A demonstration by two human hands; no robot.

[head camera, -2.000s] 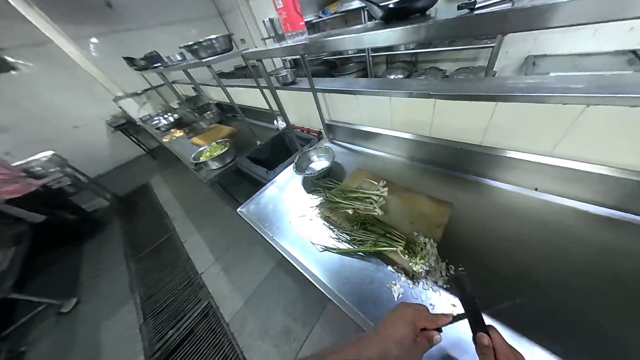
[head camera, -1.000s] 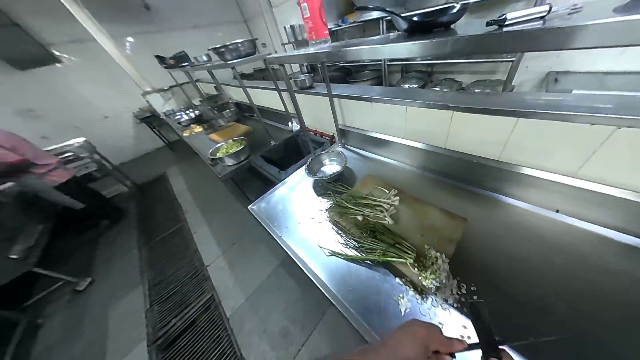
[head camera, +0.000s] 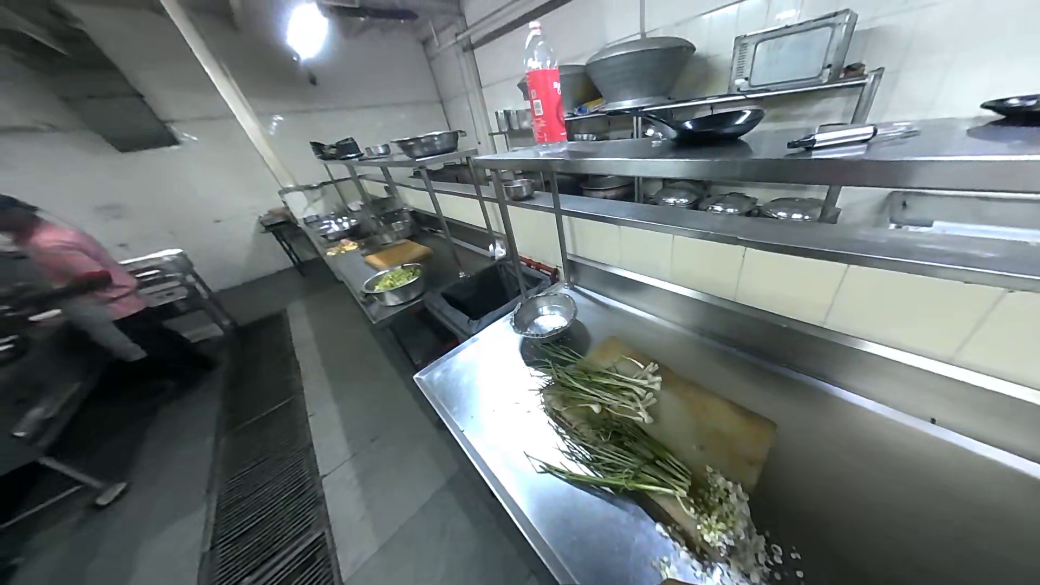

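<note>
Only a sliver of skin, apparently my left hand (head camera: pixel 673 582), shows at the bottom edge, below the chopped pieces; what it holds is hidden. My right hand is out of view. Spring onions (head camera: pixel 605 431) lie in bunches across a worn cutting board (head camera: pixel 723 418), white bulbs towards the back and right. Chopped white and green pieces (head camera: pixel 723 516) are heaped at the board's near end and spill onto the steel table (head camera: pixel 487 406). A metal bowl (head camera: pixel 544 315) stands at the table's far corner, beyond the green tops.
Beyond the table are a black bin (head camera: pixel 479 305) and a counter with a bowl of chopped greens (head camera: pixel 396 282). A steel shelf (head camera: pixel 731 166) overhead bears a bottle (head camera: pixel 546 93) and a black pan (head camera: pixel 715 124). A person (head camera: pixel 81 276) bends at the left, beside a floor grating (head camera: pixel 260 487).
The view has tilted up. The hands and the black-handled knife, seen earlier at the bottom, have dropped out of view except for a sliver of skin. The person at the left shows more fully.
</note>
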